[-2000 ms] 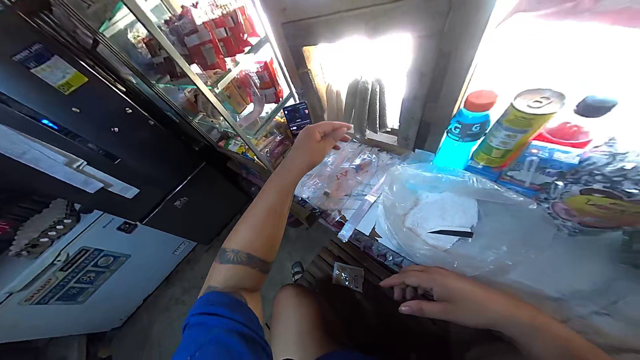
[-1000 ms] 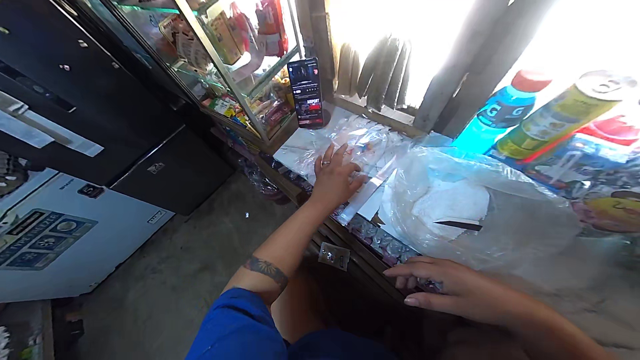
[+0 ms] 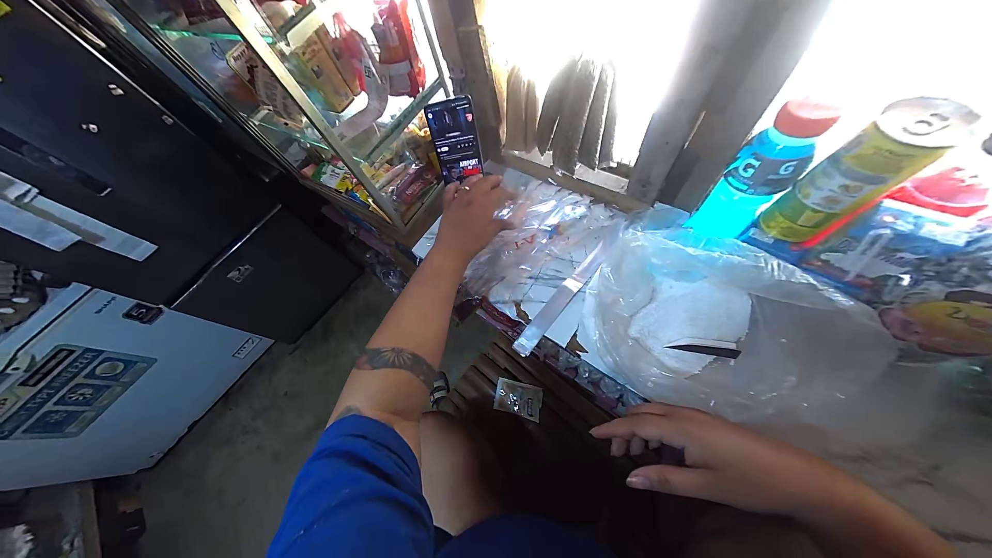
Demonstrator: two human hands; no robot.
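Note:
My left hand (image 3: 477, 213) is at the lower end of an upright smartphone (image 3: 454, 139) with a lit screen, its fingers beside thin clear plastic bags (image 3: 535, 232); whether it touches the phone I cannot tell. Near the counter's front edge my right hand (image 3: 674, 449) has its fingers loosely bent, with nothing visible in it. Beyond it, a large clear plastic bag (image 3: 806, 341) lies open around white granular stuff (image 3: 690, 310), on which rests a dark-handled knife or similar flat tool (image 3: 704, 349). Between the bags lies a flat, pale strip (image 3: 559, 298).
A blue drink bottle (image 3: 756, 182) and a yellow can (image 3: 864, 170) stand at the back right. A glass display case (image 3: 310, 101) with packaged goods is left of the phone. A small clear sachet (image 3: 518, 399) lies on dark wooden slats below the counter.
My left hand has moved from over the plastic bags, where it was a second ago, toward the phone's lower end. My right hand has hardly moved.

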